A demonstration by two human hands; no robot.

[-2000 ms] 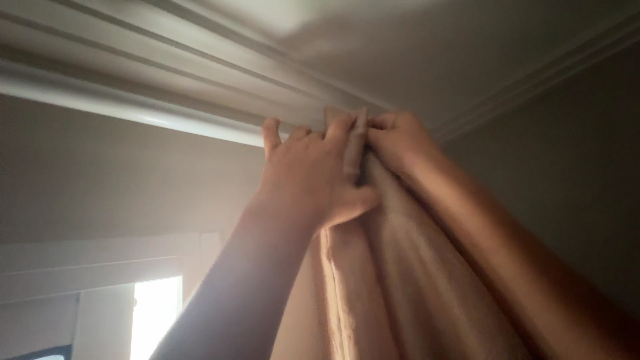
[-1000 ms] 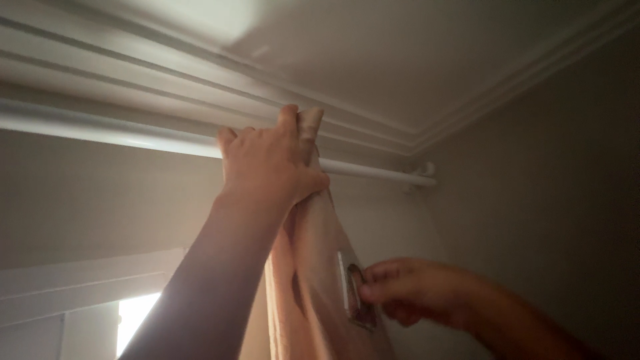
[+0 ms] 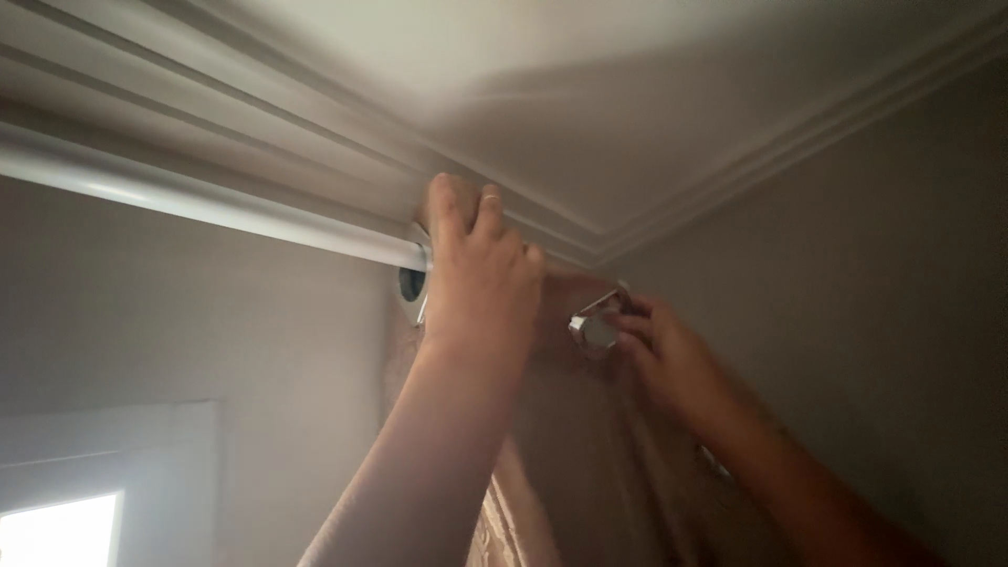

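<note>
A white curtain rod [image 3: 213, 209] runs from the left edge to a metal curtain grommet [image 3: 413, 279], which sits around it. My left hand [image 3: 488, 268] grips the top of the brown curtain [image 3: 583, 425] just right of that grommet, its fingers over the upper edge. To the right, my right hand [image 3: 657, 346] holds the curtain's edge at a second grommet [image 3: 600, 329], its fingertips at the ring's right side. Behind my left hand and the cloth the rod's far part is hidden. Another shiny ring [image 3: 713, 462] shows partly beside my right forearm.
Stepped ceiling moulding [image 3: 315, 118] runs just above the rod and meets the right wall's moulding at a corner. A bright window with a white frame [image 3: 169, 441] is at the lower left. The dark right wall [image 3: 890, 260] stands beyond my right arm.
My right hand has risen from lower on the curtain, where it touched a grommet one second ago. The curtain top, bunched in my left hand earlier, is spread wider. A grommet now shows around the rod.
</note>
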